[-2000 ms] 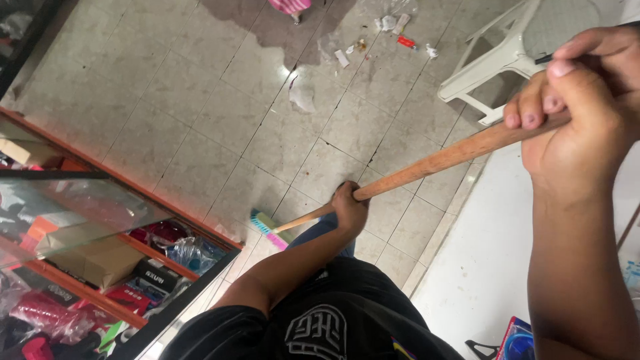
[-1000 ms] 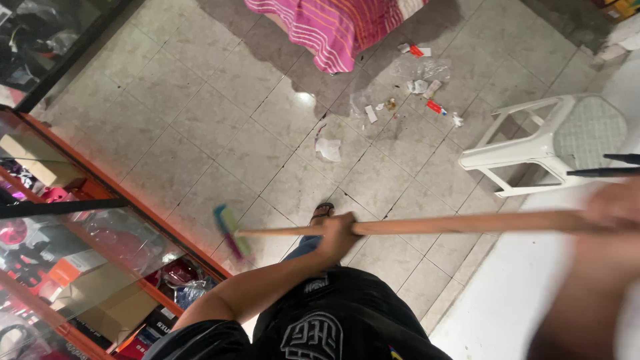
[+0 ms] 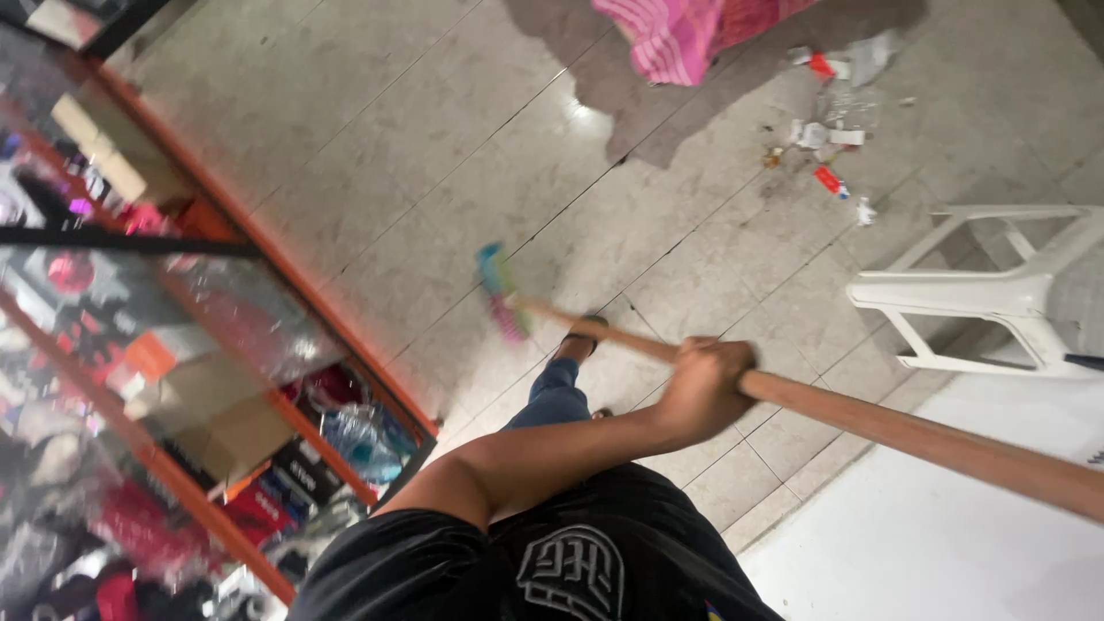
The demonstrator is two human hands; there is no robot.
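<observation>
My left hand (image 3: 707,388) is closed around the wooden handle (image 3: 906,435) of a broom. The handle slants from the right edge down to the broom head (image 3: 502,293), which has blue, green and pink bristles and is blurred against the tiled floor, just beyond my sandalled foot (image 3: 586,328). My right hand is out of view, as is the upper end of the handle. A scatter of litter (image 3: 828,138), with clear plastic, white scraps and red pieces, lies on the tiles at the upper right, apart from the bristles.
An orange-edged glass display case (image 3: 345,354) with boxes and bagged goods runs along the left. At the right stands a white plastic stool (image 3: 966,289) beside a white surface (image 3: 931,535). A pink striped cloth (image 3: 673,39) hangs at the top, near a dark patch on the floor.
The broom head has moved away from the display case, out over the tiles. My right hand, on the handle before, has left the view. The plastic piece lying mid-floor earlier is no longer visible there.
</observation>
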